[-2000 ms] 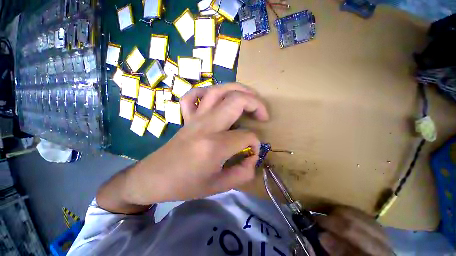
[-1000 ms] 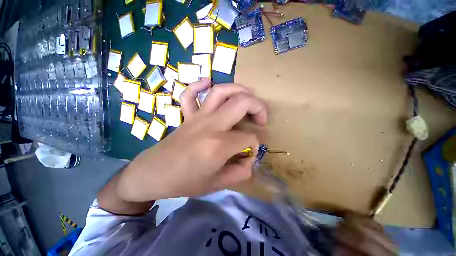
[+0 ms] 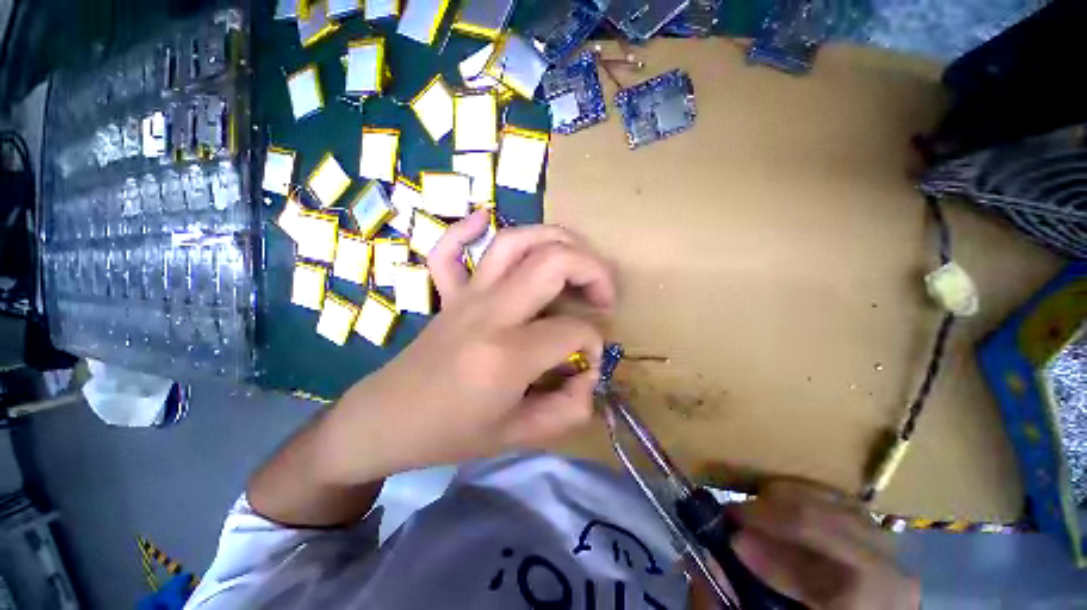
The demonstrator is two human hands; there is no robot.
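Note:
My left hand [image 3: 477, 346] is over the cardboard and pinches a small blue circuit board [image 3: 609, 365] on edge, with a yellow-edged part beside it between the fingers. A short wire sticks out to the right of the board. A battery cell [image 3: 479, 247] also shows between the upper fingers. My right hand [image 3: 822, 542], blurred at the bottom, is shut on a black-handled soldering iron [image 3: 703, 512]. The iron's slim metal tip and a bent silvery rod [image 3: 632, 461] beside it reach the board's lower edge. Exact contact cannot be told.
Many yellow-edged battery cells [image 3: 380, 154] lie on the green mat. A clear blister tray [image 3: 143, 215] is at left. Blue boards [image 3: 658, 110] lie at the top of the cardboard [image 3: 763, 238]. A twisted cable [image 3: 927, 384], blue box [image 3: 1013, 393] and fan grille [image 3: 1013, 197] are right.
The iron and rod, at the board two seconds ago, were blurred and drawn back one second ago and are at the board again now. The view has shifted slightly, showing more of the boards and blue box.

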